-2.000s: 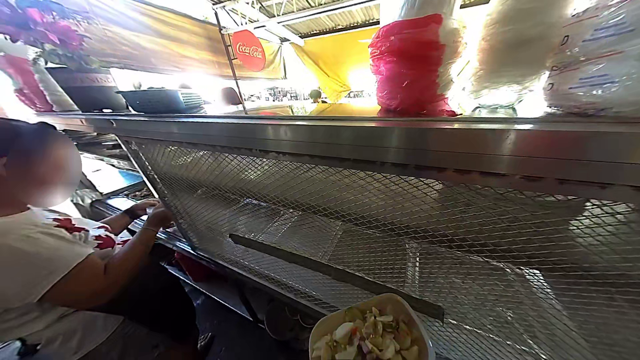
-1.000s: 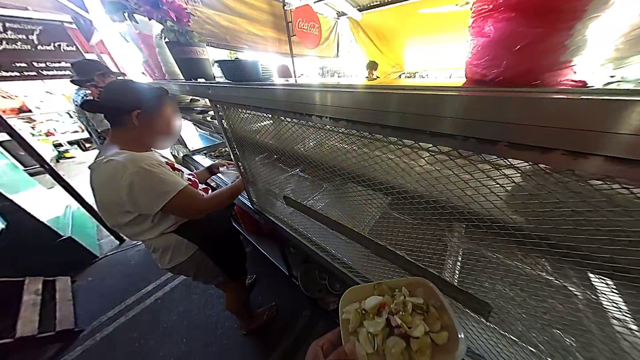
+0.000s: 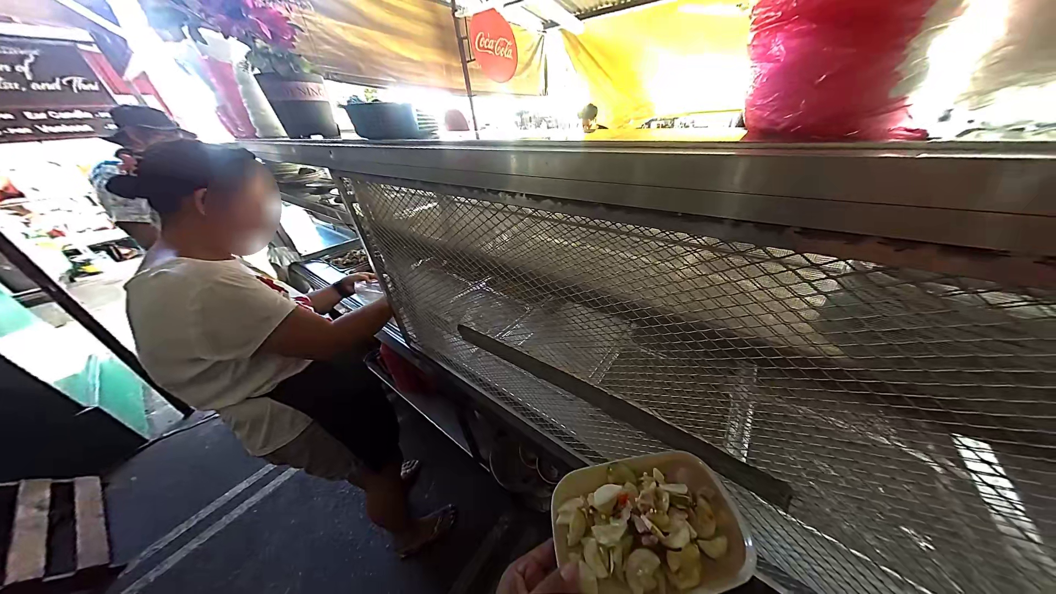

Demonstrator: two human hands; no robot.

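Observation:
At the bottom centre, my left hand [image 3: 540,571] holds a pale, square, rounded-corner plastic container [image 3: 738,540] by its left side. Chopped or sliced pale green and whitish food [image 3: 639,528], with small reddish bits, fills it; the exact food cannot be told. Only the thumb and some fingers show, and the rest of the hand is cut off by the frame. The container is in front of a wire mesh panel [image 3: 660,363] with a dark metal strip [image 3: 610,404] across it. My right hand is not in view.
A person [image 3: 214,313] in a white top stands at the left with both hands at a food counter [image 3: 330,256]. Another person [image 3: 132,177] wears a dark hat behind. A metal ledge [image 3: 627,177] bears plant pots [image 3: 297,103] and a pink plastic bag [image 3: 833,70]. Slatted wood [image 3: 58,528] lies lower left.
The view has swung left, showing more of the person in white and the floor. My left hand, hidden in the earliest frame, now shows beside the container.

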